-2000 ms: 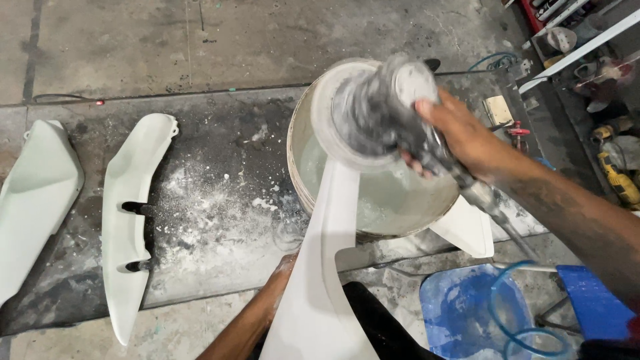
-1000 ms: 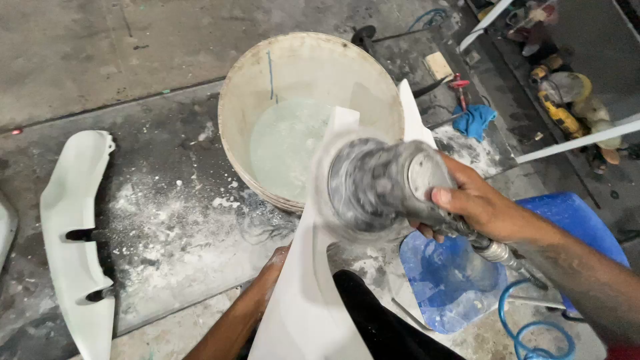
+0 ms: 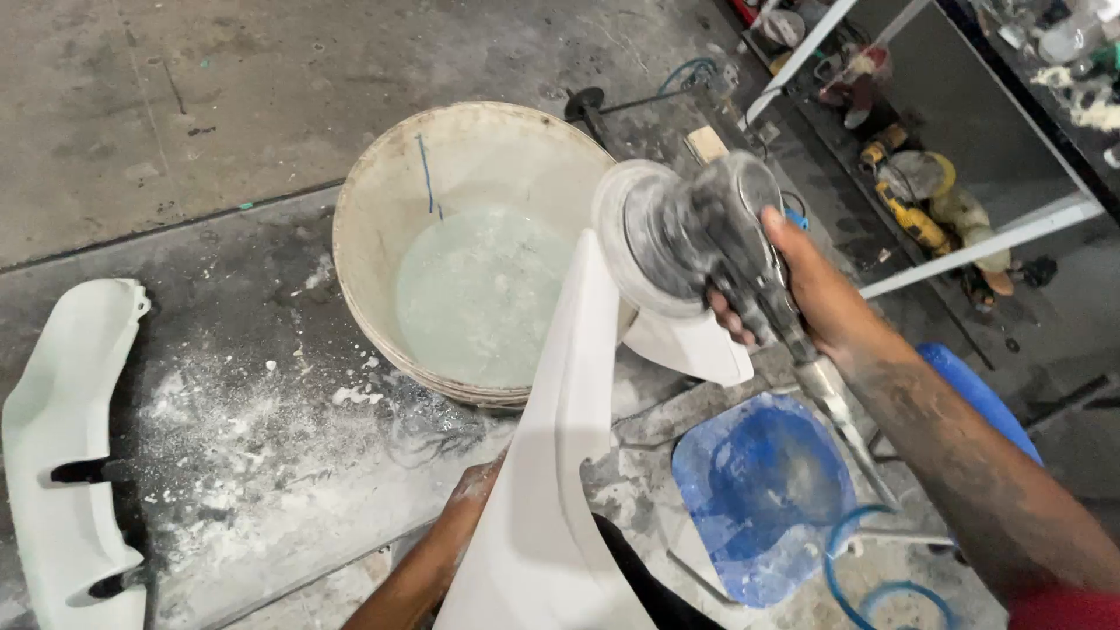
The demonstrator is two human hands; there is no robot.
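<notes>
My right hand (image 3: pixel 792 280) grips a dusty pneumatic orbital sander (image 3: pixel 700 232), its round pad tilted on edge against the upper right side of a white fairing panel (image 3: pixel 560 420). That long panel rises from the bottom of the view, and its narrow tip overlaps the rim of a large plastic bucket (image 3: pixel 385 324). Cloudy water (image 3: pixel 481 289) lies in the bucket. My left hand (image 3: pixel 479 486) is at the panel's left edge, its fingers hidden behind the panel. Another pale panel (image 3: pixel 66 394) lies at the left, and a white piece (image 3: pixel 691 346) shows right of the bucket.
A blue plastic seat (image 3: pixel 770 499) with white dust stands at lower right, near a coiled blue air hose (image 3: pixel 840 560). Farther right, a white metal frame (image 3: pixel 980 249) borders a shelf with yellow power tools (image 3: pixel 914 219). White powder (image 3: pixel 210 437) covers part of the dark floor.
Between one second ago and now, the sander has moved up the panel, from its middle to near the tip. The view has shifted somewhat.
</notes>
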